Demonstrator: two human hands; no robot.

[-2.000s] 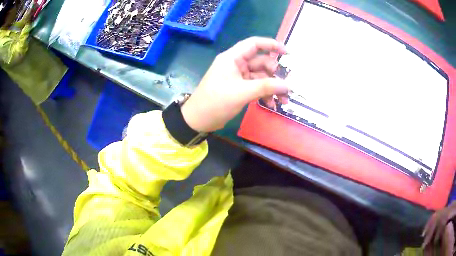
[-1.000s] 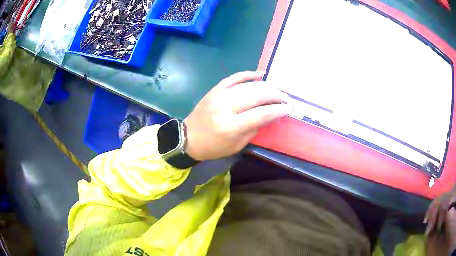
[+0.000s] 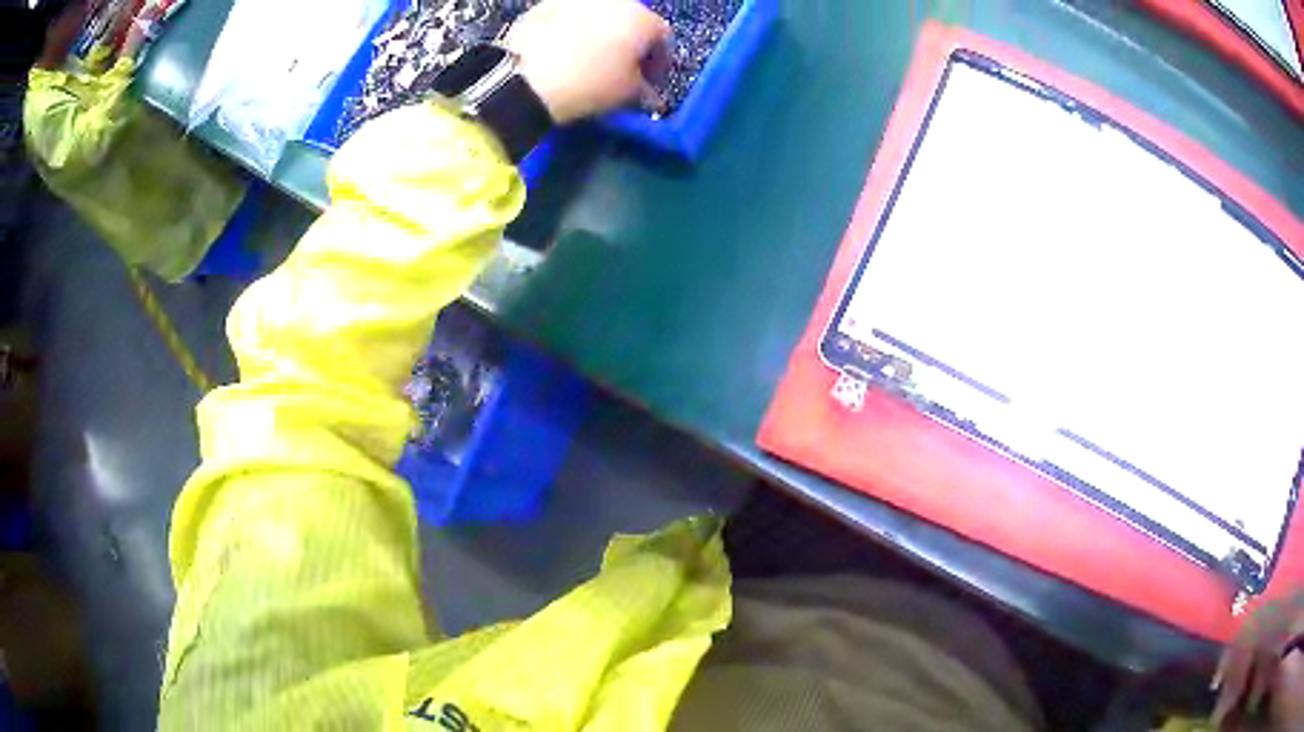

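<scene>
My left hand (image 3: 594, 57), with a dark watch on the wrist, is over the small blue screw bin (image 3: 701, 122) of fine dark grains. Its fingers are curled down at the bin's near side; whether they hold a screw cannot be told. The laptop lid panel (image 3: 1058, 286), glaring white with a dark rim, lies on the red pad (image 3: 915, 465). A small silver hinge (image 3: 850, 389) sticks out past its lower left corner, and another (image 3: 1241, 601) at its lower right corner. A dim, cut-off hand (image 3: 1266, 665) shows at the lower right edge; whether it is my right hand is unclear.
The hinge bin (image 3: 415, 65) stands left of the screw bin, partly behind my wrist. A clear plastic bag (image 3: 279, 79) lies at the bench edge. A lower blue bin (image 3: 501, 458) sits below the bench. Another person's yellow sleeve (image 3: 129, 172) is upper left.
My left hand has left the panel's lower left corner and moved up and left to the screw bin. The left hinge is now uncovered. The view has shifted, so the panel appears lower and farther right.
</scene>
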